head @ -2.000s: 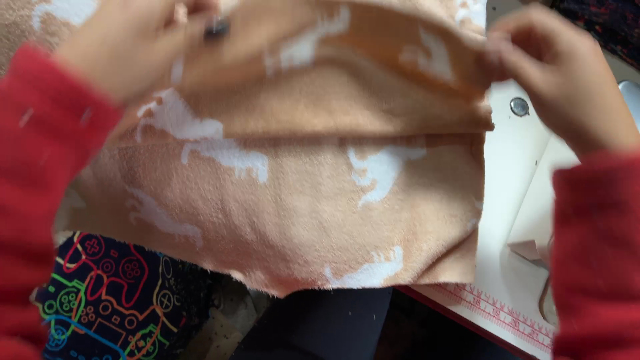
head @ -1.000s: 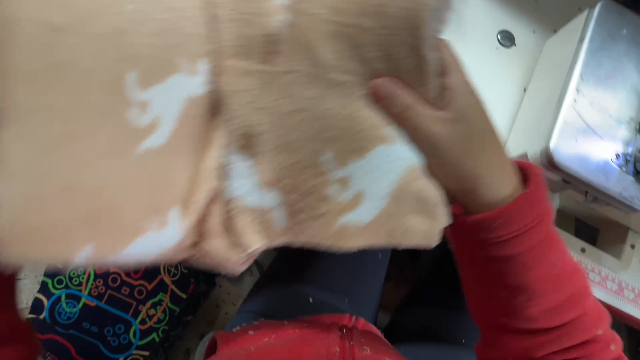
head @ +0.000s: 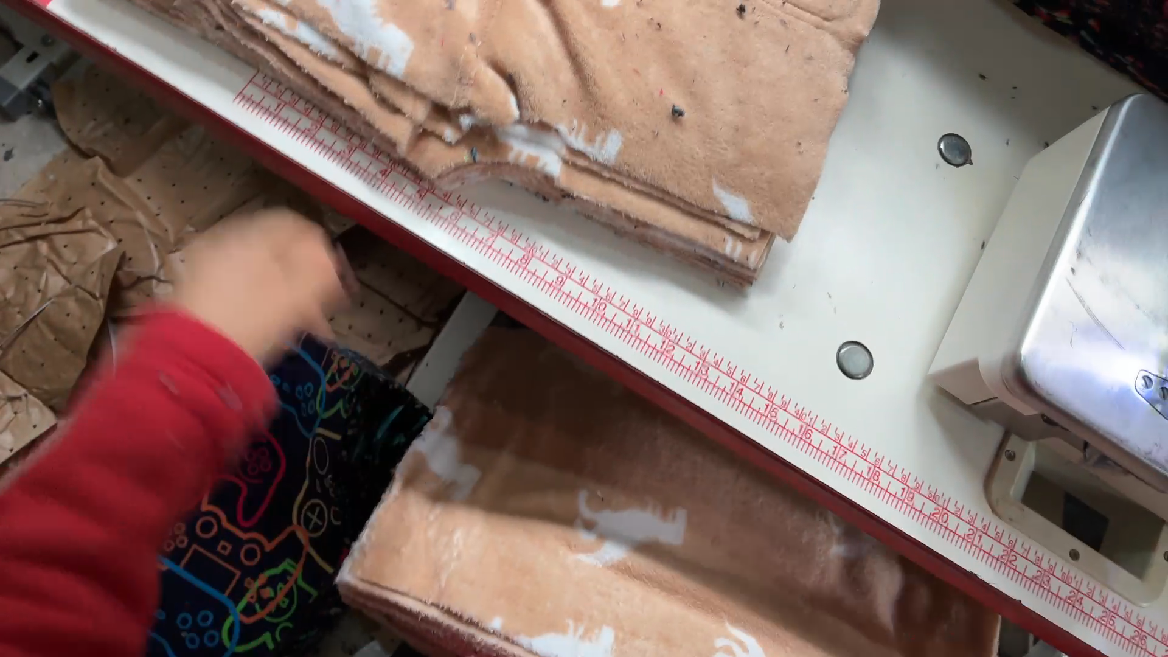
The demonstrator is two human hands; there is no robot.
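Note:
My left hand (head: 260, 278), in a red sleeve, is blurred at the left, over the dark fabric with coloured game-controller outlines (head: 274, 511) and beside brown perforated paper. Whether its fingers hold anything cannot be told. A stack of tan plush fabric pieces with white animal shapes (head: 657, 119) lies on the white table at the top. Another stack of the same tan fabric (head: 547, 547) sits below the table's edge, at the bottom centre. My right hand is out of view.
The white sewing table (head: 785, 319) has a red printed ruler (head: 639, 338) along its red-sided edge. A machine part with a metal cover (head: 1104, 292) stands at the right. Crumpled brown perforated paper (head: 119, 210) lies at the left. Dark speckled fabric (head: 1104, 36) shows at the top right.
The tan fabric both hands held up two seconds ago is no longer in raised hands. My right hand has left the view. The view has shifted considerably, showing two tan stacks.

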